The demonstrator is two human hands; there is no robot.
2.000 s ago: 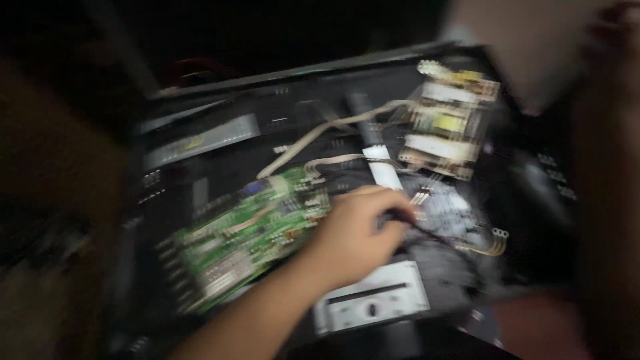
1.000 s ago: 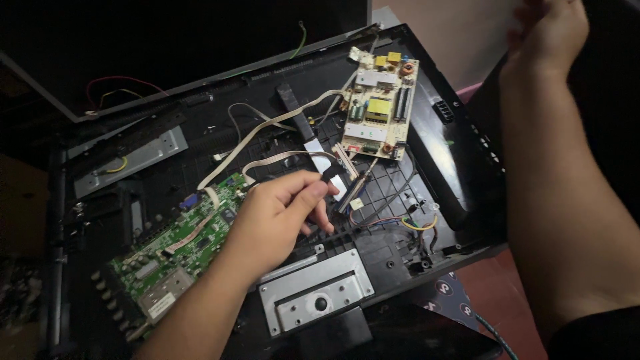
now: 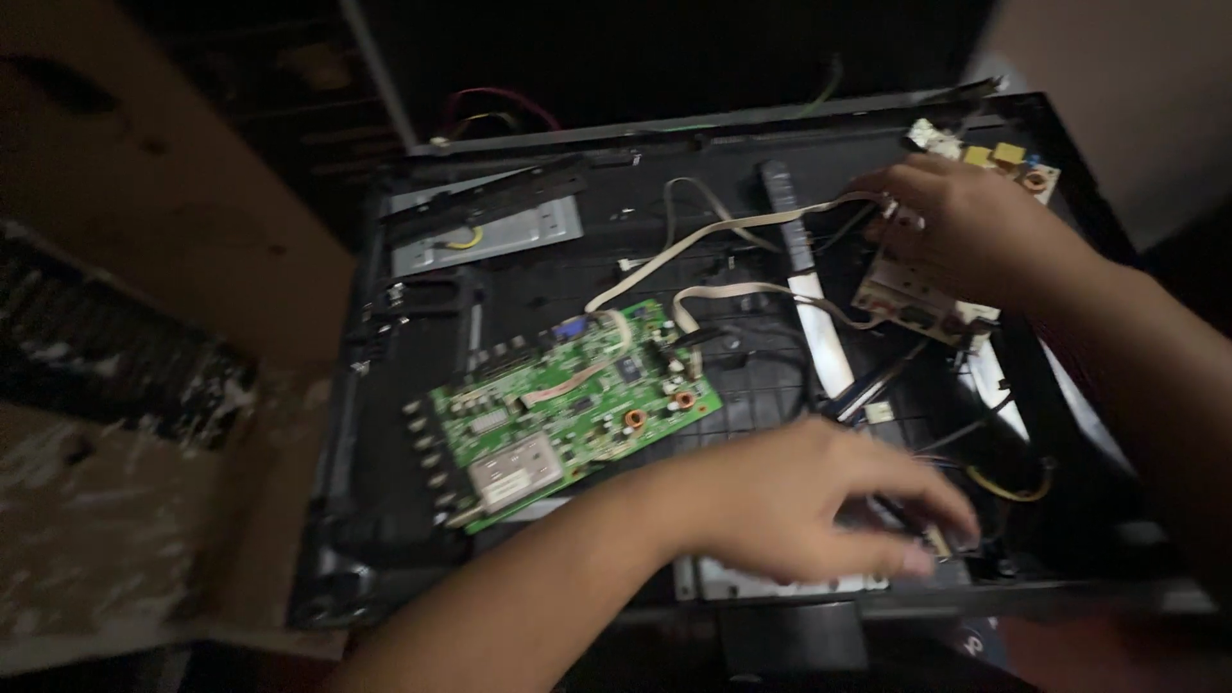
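Note:
My right hand (image 3: 948, 221) lies over the upper left part of a power supply board (image 3: 914, 313), fingers bent near the plug end of a flat beige cable (image 3: 717, 229); whether it grips the board or the plug is hidden. Low on the right, my left hand (image 3: 837, 510) hovers above the black plastic TV housing (image 3: 423, 563), thumb and fingers apart, with dark wires and a small connector just behind the fingertips. To its left a green main circuit board (image 3: 577, 409) lies tilted in the housing. A knife (image 3: 818, 332) with a dark handle rests between the boards.
At the upper left of the housing is a metal plate (image 3: 529, 229) with a yellow wire. A metal bracket (image 3: 731, 580) shows under my left hand. Behind stands a dark panel (image 3: 674, 58). A yellow wire loop (image 3: 1011, 491) lies at the right, and worn boards (image 3: 115, 539) stand at the left.
My right hand has come down from the upper right onto the power supply board. My left hand has moved right and toward the housing's near edge, its fingers spreading. The view has shifted.

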